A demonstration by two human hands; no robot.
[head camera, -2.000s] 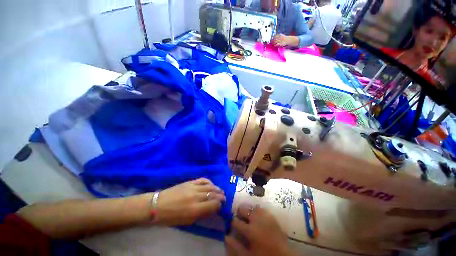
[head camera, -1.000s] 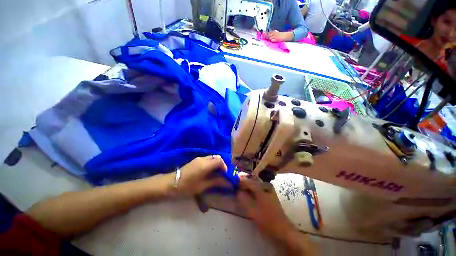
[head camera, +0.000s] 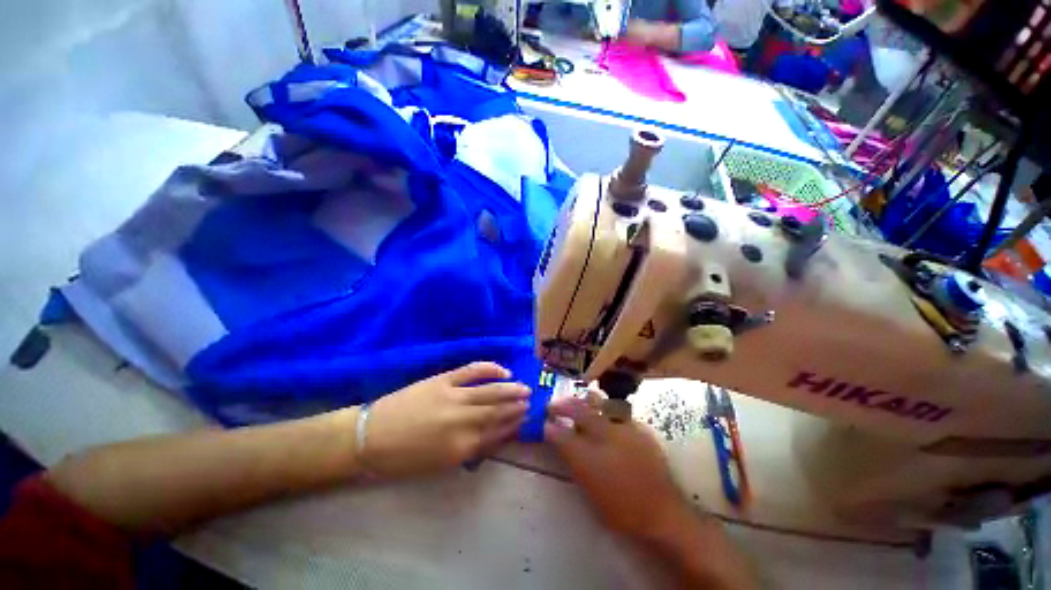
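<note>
A large royal-blue garment [head camera: 380, 288] with pale grey-white inner areas lies heaped left of the sewing machine [head camera: 692, 300]. Its narrow edge runs under the left end of the machine head, where the needle area is partly hidden. My left hand [head camera: 444, 421] lies on the garment edge just left of the needle, fingers bent over the cloth. My right hand [head camera: 605, 449] is at the front right of the same edge, fingertips on it close to my left fingertips. Both hands are bare and hold the blue edge between them.
Orange and blue thread snips [head camera: 726, 447] lie on the bed right of the needle, beside dark thread scraps [head camera: 672, 411]. A green-white basket [head camera: 784, 184] stands behind the machine. A person's hand is at pink cloth [head camera: 645, 72] on the facing table. A dark-framed screen is upper right.
The blue flap that stood bunched in my fingers a second ago now lies flatter. My left hand has spread out lower over the edge. The view has shifted slightly.
</note>
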